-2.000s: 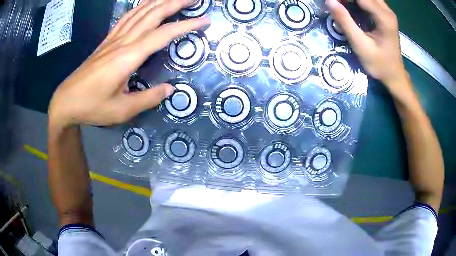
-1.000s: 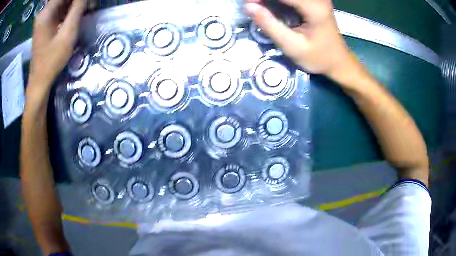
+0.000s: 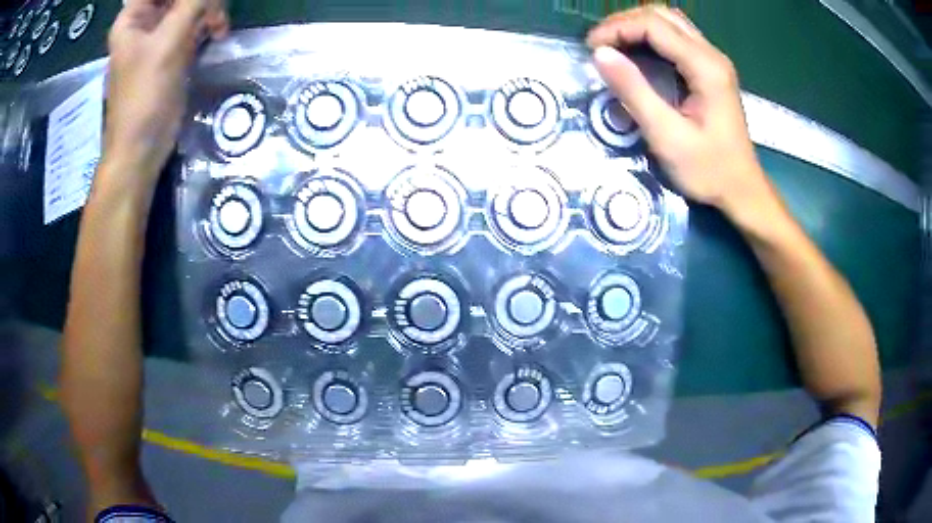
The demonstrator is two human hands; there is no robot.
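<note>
A clear blister tray (image 3: 383, 268) lies on the dark green worktop in front of me, its near edge against my white shirt. All its pockets hold round parts (image 3: 427, 313) with a pale ring and a grey-blue centre; glare whitens the upper two rows. My left hand (image 3: 169, 51) is at the tray's far left corner, fingers curled and slightly blurred; whether it grips the edge is unclear. My right hand (image 3: 680, 97) is at the far right corner, thumb and fingers apart around the edge, partly covering the corner part. Its exact contact is hidden.
A white printed sheet (image 3: 74, 153) lies left of my left forearm. The metal rail (image 3: 833, 148) runs beyond the tray. Loose round parts (image 3: 46, 36) sit on the green belt (image 3: 409, 15) at the far left. Grey floor with a yellow line (image 3: 220, 453) shows below the worktop.
Since two seconds ago the tray first shifted left in view, then slightly back right. My left hand moved from over the tray's left part to its far left corner. My right hand stayed by the far right corner.
</note>
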